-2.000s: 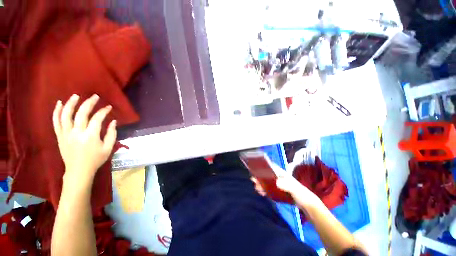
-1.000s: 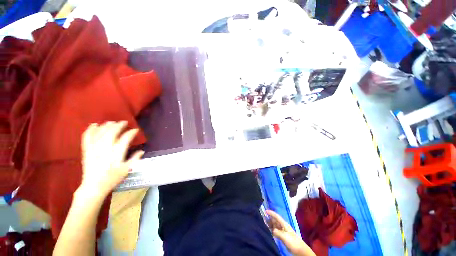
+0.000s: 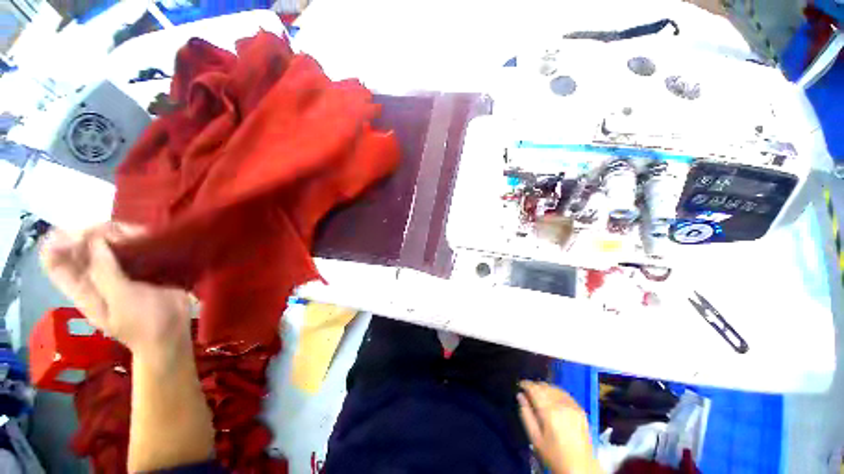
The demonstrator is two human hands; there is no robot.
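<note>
A heap of red fabric lies on the left of the table and hangs over its front edge. My left hand is at the heap's lower left edge, with a fold of the fabric at its fingers; it is somewhat blurred. My right hand is low, beside my lap near the blue crate, with nothing visible in it; part of it is cut off at the bottom. The white sewing machine stands on the right with its needle area in front.
Black thread snips lie at the table's right. A dark maroon mat lies left of the machine. A blue crate is below right. A red plastic stool or basket and dark-red cloth are below left.
My view has swung left. My left hand has moved from lying on top of the red fabric to its left edge, lifting a fold. The dark-red object earlier in my right hand is no longer seen.
</note>
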